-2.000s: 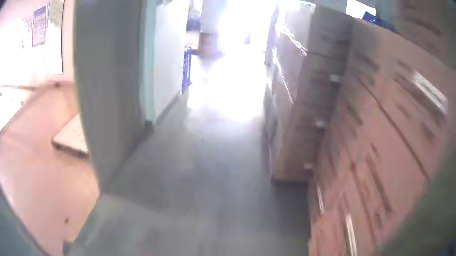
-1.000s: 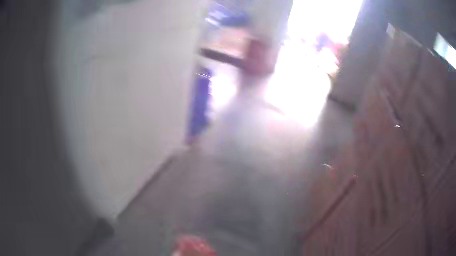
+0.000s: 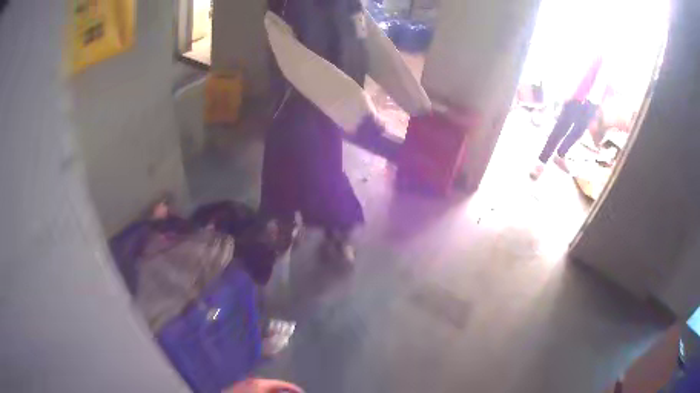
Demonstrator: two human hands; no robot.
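Neither of my hands can be made out. A blurred orange-red shape [image 3: 265,386] is cut off by the bottom edge; I cannot tell what it is. Nearest in front at the lower left is a blue bin or bag [image 3: 215,330]. A heap of grey and dark soft items [image 3: 184,269] lies on and behind it. A small whitish piece [image 3: 278,335] is at its right side.
A person in dark clothes with pale sleeves [image 3: 315,146] stands ahead, beside a red box [image 3: 436,150] near a pillar. Another person [image 3: 576,111] is in the bright doorway. Grey floor [image 3: 414,338] lies between. A grey wall [image 3: 652,207] is right, a brown box [image 3: 652,364] lower right.
The view has moved forward past the stacked cartons and left wall. The person, the blue bin with its heap and the figure in the doorway now show; the red box is nearer and clearer.
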